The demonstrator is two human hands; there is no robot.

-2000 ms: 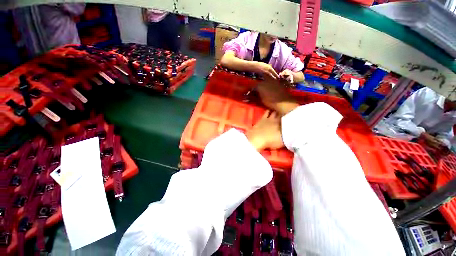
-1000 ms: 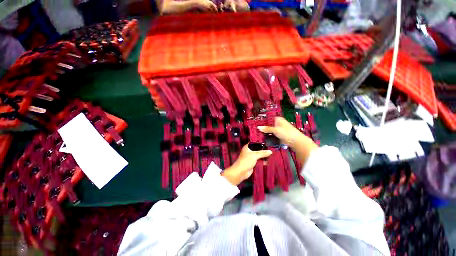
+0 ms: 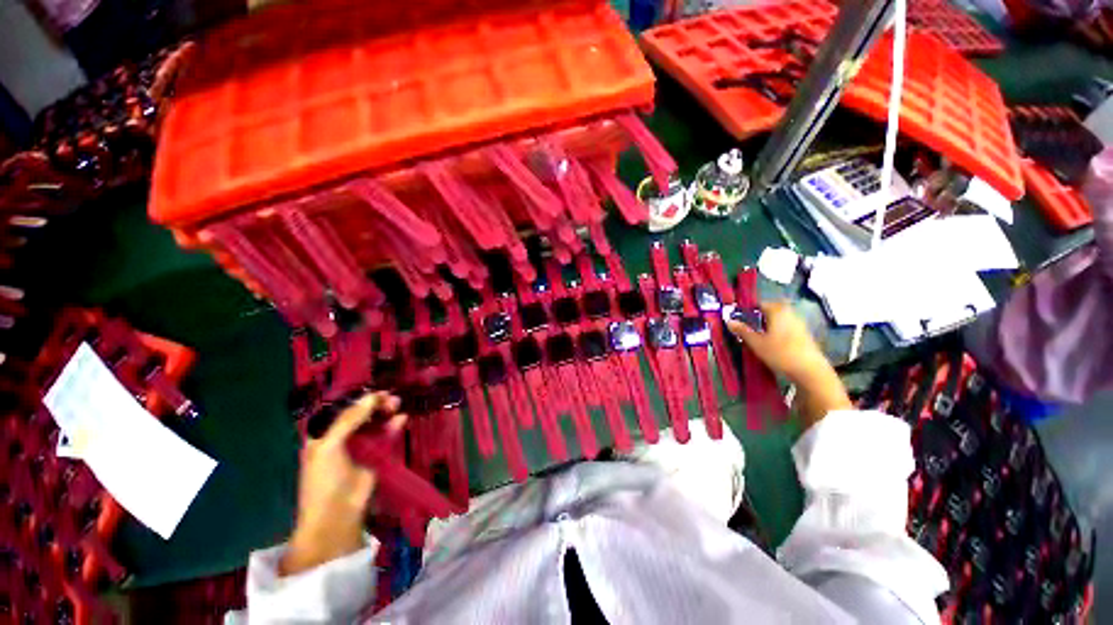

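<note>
Red watches (image 3: pixel 531 350) with dark square cases lie in two close rows on the green bench in front of me, straps pointing toward me. My left hand (image 3: pixel 332 479) is at the left end of the rows, thumb and fingers closed on a red watch whose strap hangs toward me. My right hand (image 3: pixel 787 348) is at the right end, its fingers closed on the case of another red watch. Behind the rows stands a stack of orange-red trays (image 3: pixel 403 104), an unloaded one on top. Crimson straps (image 3: pixel 415 226) hang over its front edge.
A tray of red watches (image 3: pixel 92 336) with a white sheet (image 3: pixel 134 452) lies at left. Small clear containers (image 3: pixel 720 187) stand by the metal post (image 3: pixel 830 92). Loose papers (image 3: pixel 915 275), a calculator (image 3: pixel 860 195) and orange trays (image 3: pixel 952 104) are at right. Black-and-red watches (image 3: pixel 976 470) are at lower right.
My hands were on the top tray, then close together among the watches in the middle. They have spread to opposite ends of the rows. The view has shifted, with the stack now further left.
</note>
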